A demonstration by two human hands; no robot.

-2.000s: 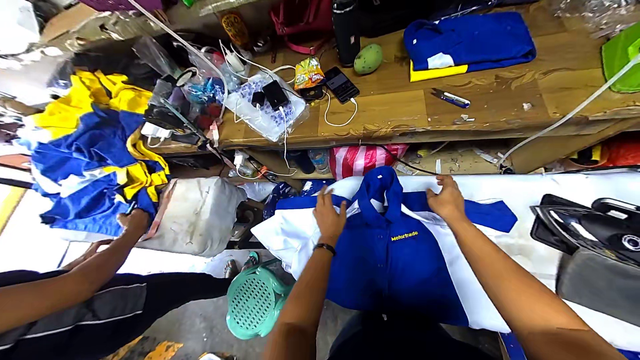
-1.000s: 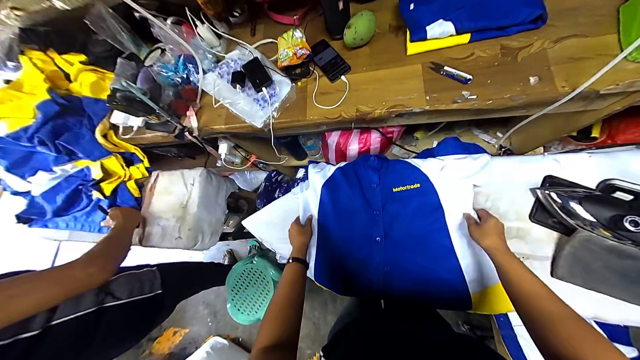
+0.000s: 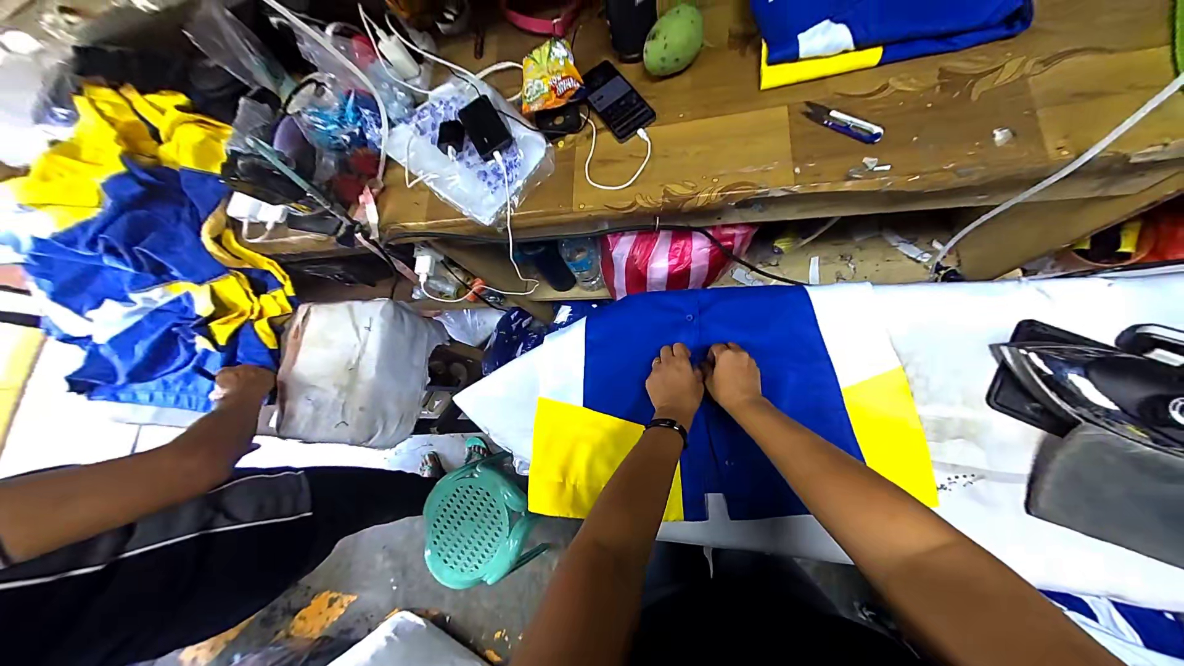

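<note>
A blue, white and yellow button-front shirt (image 3: 768, 324) lies spread on a white-covered ironing surface (image 3: 980, 416), its yellow corners towards me. My left hand (image 3: 675, 381), with a dark wristband, pinches the front placket near a button. Close beside it, my right hand (image 3: 733, 375) pinches the same placket; the fingertips are nearly touching. Both hands hide the cloth under them. An electric iron (image 3: 1091, 379) rests to the right of the shirt, beside a grey pad (image 3: 1105, 490).
A wooden table (image 3: 703, 157) runs behind, bearing phones, cables, a green fruit, thread snips (image 3: 844, 123) and folded blue cloth (image 3: 888, 28). Another person's hand (image 3: 242, 384) touches piled blue and yellow garments (image 3: 139, 240) at left. A green plastic stool (image 3: 470, 523) stands below.
The shirt has moved away from me, its collar no longer in view and its yellow lower corners now showing. My hands have come from the shirt's two sides together onto the placket.
</note>
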